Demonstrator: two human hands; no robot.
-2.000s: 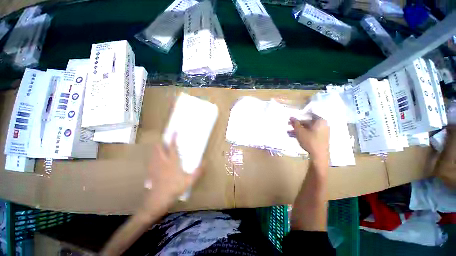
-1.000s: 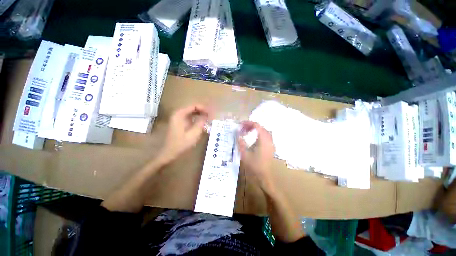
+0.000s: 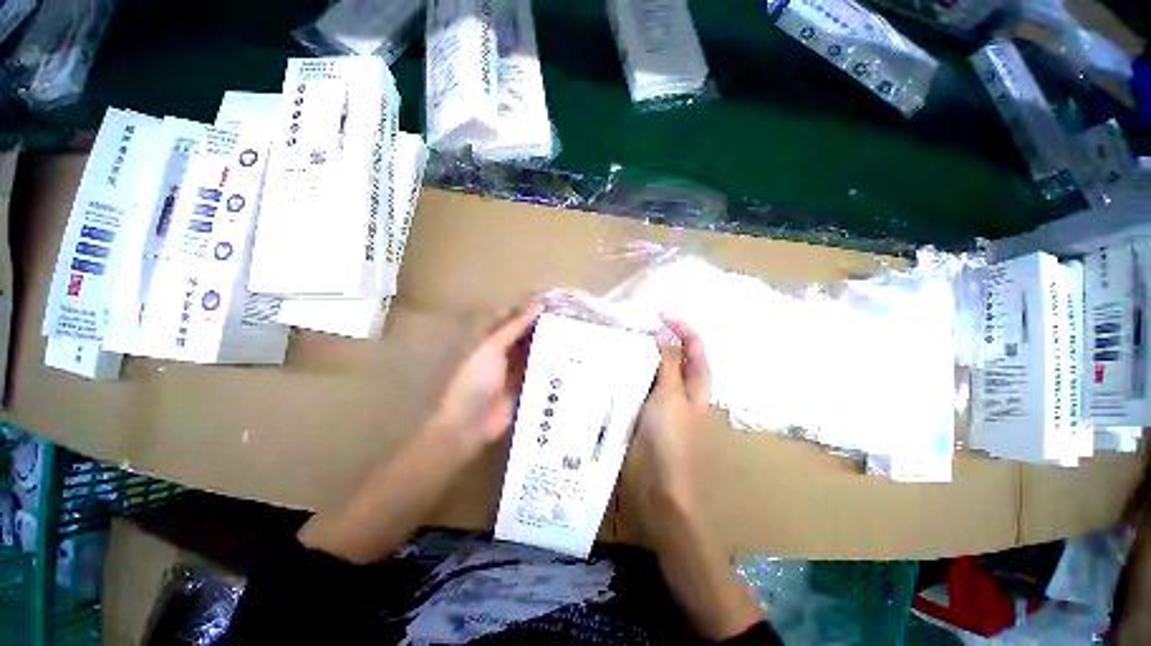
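Observation:
A white retail box with small dark icons and text stands tilted between my hands at the bench's front edge. My left hand is at the box's upper left edge, fingers at its top corner. My right hand is at the upper right edge. A clear plastic bag lies crinkled over the box's top end, held at both top corners. How far it covers the box cannot be told. A glaring white bag stack lies right of my right hand, close to the bag.
Unbagged box stacks stand on the cardboard sheet at left. More boxes stand at right. Bagged boxes lie on the green conveyor belt beyond its dark edge rail. Green crates and an open carton are below the bench.
Over the last second, both hands have closed in at the box's top corners with the bag's film over its end. The box has tilted, its top shifting right. The view has shifted slightly.

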